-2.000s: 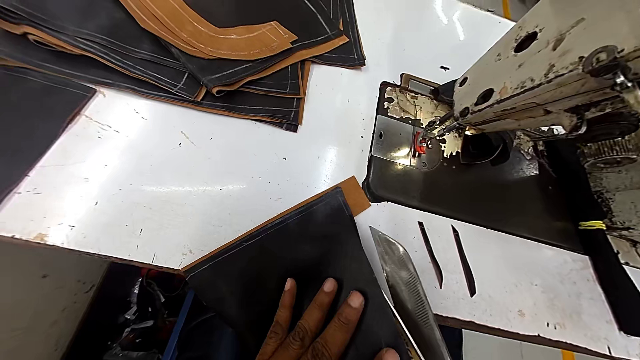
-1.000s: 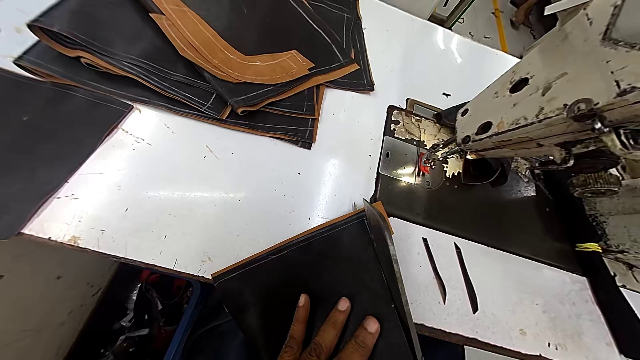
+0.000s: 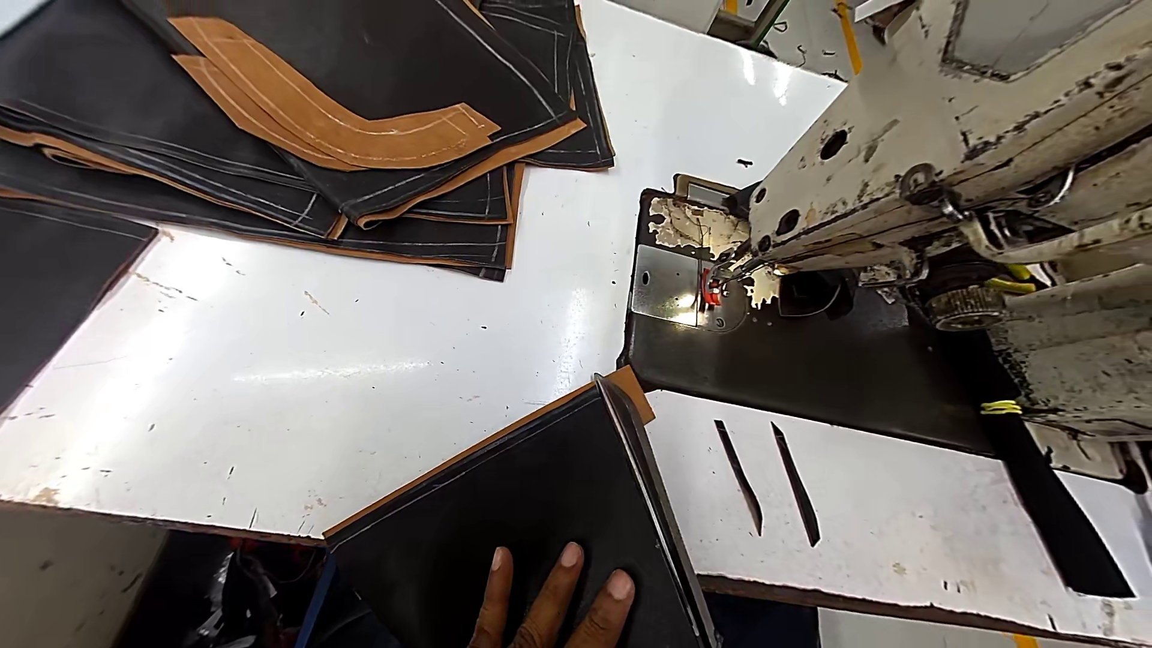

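Observation:
A black leather-like panel (image 3: pixel 504 486) with a brown underside lies at the table's front edge, its lower part cut off by the frame. My left hand (image 3: pixel 562 594) rests palm down on it, fingers apart, holding nothing. Along the panel's right edge runs a long metal blade (image 3: pixel 652 495), seemingly of shears, its tip near the brown strip (image 3: pixel 633 393) at the upper corner. The blade's handle is out of view, and so is my right hand. Two thin black offcuts (image 3: pixel 738 477) (image 3: pixel 796 484) lie to the right of the blade.
A worn industrial sewing machine (image 3: pixel 900 162) stands at the right, its bed (image 3: pixel 810 360) set in the white table (image 3: pixel 360 396). Black panels with brown undersides (image 3: pixel 432 193) are stacked at the upper left, with curved brown pieces (image 3: pixel 342 130) on top. Another black panel (image 3: pixel 54 279) lies far left.
The blade, which lay right of the panel with its broad side showing, is now turned edge-up along the panel's right edge. My left hand stays on the panel. The view has shifted slightly.

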